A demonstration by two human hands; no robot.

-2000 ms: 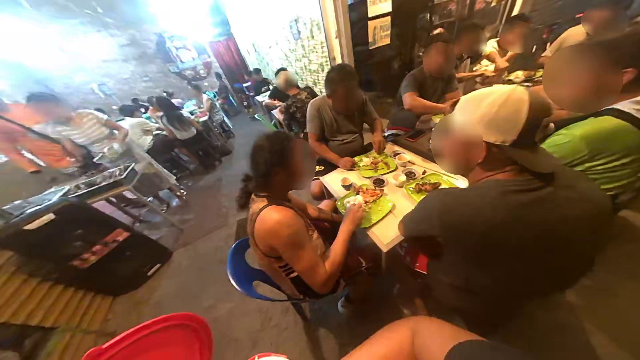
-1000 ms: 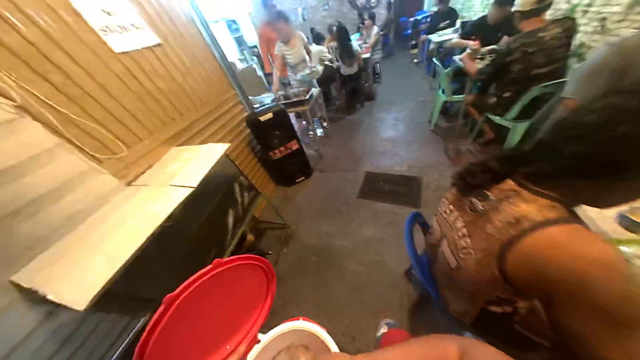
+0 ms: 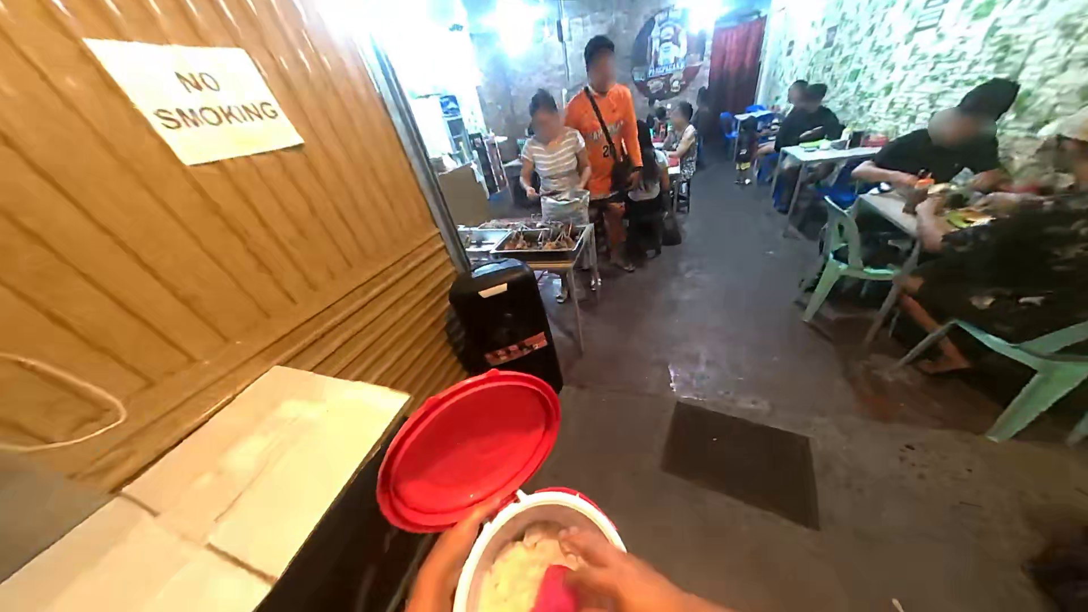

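A white plastic bucket point(image 3: 595, 510) with its hinged red lid point(image 3: 472, 446) tipped back stands at the bottom centre. Inside lies a pale, whitish food point(image 3: 517, 568), possibly rice. My left hand point(image 3: 455, 552) grips the bucket's left side, just below the lid. Reaching in from the right, my right hand point(image 3: 608, 571) holds a red object point(image 3: 554, 588), perhaps a scoop or its handle, over the pale food. The lower part of the bucket falls outside the view.
A pale-topped counter point(image 3: 280, 459) runs along the left wall. Ahead stand a black speaker point(image 3: 506, 327) and a table with a tray of food point(image 3: 544, 242), two people behind it. Green plastic chairs point(image 3: 850, 255) and seated diners are at right. A dark mat point(image 3: 739, 463) lies on the floor.
The view has swung left, away from the diners' table. My right hand, with the red object, now shows inside the bucket, and my left hand has come into view at its side.
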